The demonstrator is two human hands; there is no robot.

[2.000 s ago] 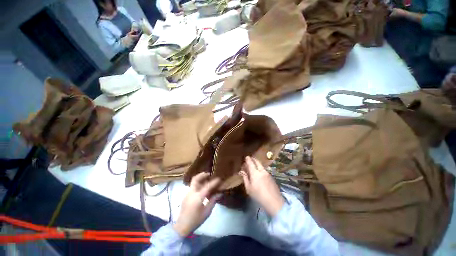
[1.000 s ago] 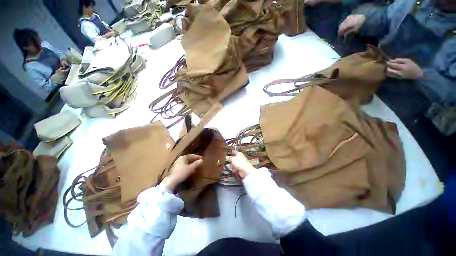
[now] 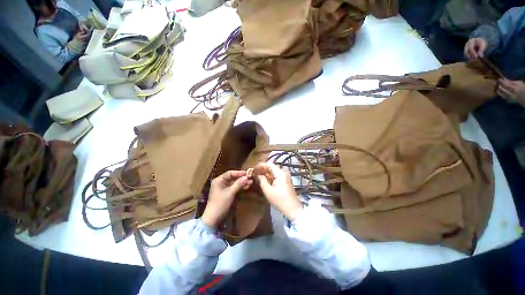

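Observation:
A brown bag point(image 3: 251, 218) stands open in front of me, its dark opening facing up and a thin gold zipper line along its left panel. My left hand point(image 3: 225, 195) and my right hand point(image 3: 277, 189) meet at the bag's near right edge. Their fingertips pinch the edge or a small pale-gold part on it; which one is too small to tell. A long brown strap point(image 3: 345, 147) loops from the bag to the right, over the neighbouring pile.
Brown bags lie piled at left point(image 3: 172, 158), right point(image 3: 397, 173), back point(image 3: 276, 52) and far left point(image 3: 43, 184) on the white table point(image 3: 299, 124). Pale bags point(image 3: 135, 52) are stacked back left. Another person's hands point(image 3: 480, 49) hold a brown bag at the right.
My hands have come together at the bag's edge, where they were apart. A strap now loops over the right pile. The orange-red cord no longer crosses the lower left.

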